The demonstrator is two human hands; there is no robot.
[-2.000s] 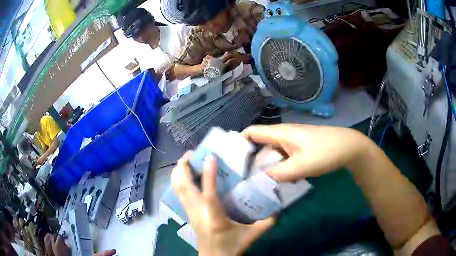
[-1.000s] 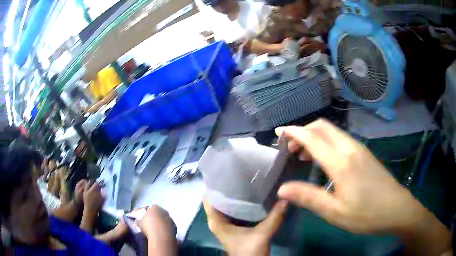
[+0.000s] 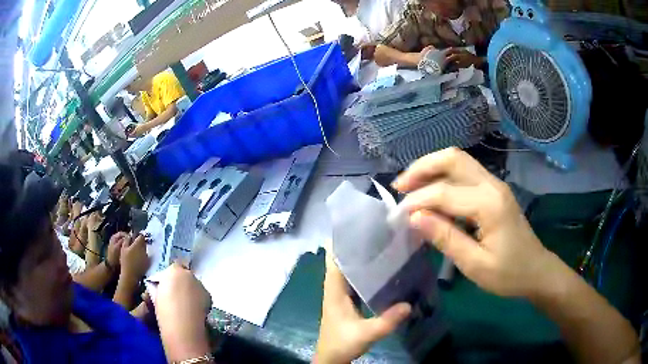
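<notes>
A grey-white retail carton (image 3: 387,266) stands tilted in front of me, with its upper end open and pale flaps spread. A dark product picture shows on its lower right side. My left hand (image 3: 355,320) holds the carton from below, thumb on its front face. My right hand (image 3: 472,220) pinches a white end flap (image 3: 398,213) at the carton's upper right edge. The inside of the carton is too blurred to tell what it holds.
Erected cartons (image 3: 284,192) lie on white paper (image 3: 249,274) left of centre. A blue plastic bin (image 3: 249,135) stands behind them. Flat cartons (image 3: 419,121) are stacked beside the desk fan (image 3: 536,89). A person in blue (image 3: 92,320) sits close at left; others sit across.
The view has swung left, bringing the person in blue into sight. The carton is now tilted with its open end up, and my right hand has moved onto a flap.
</notes>
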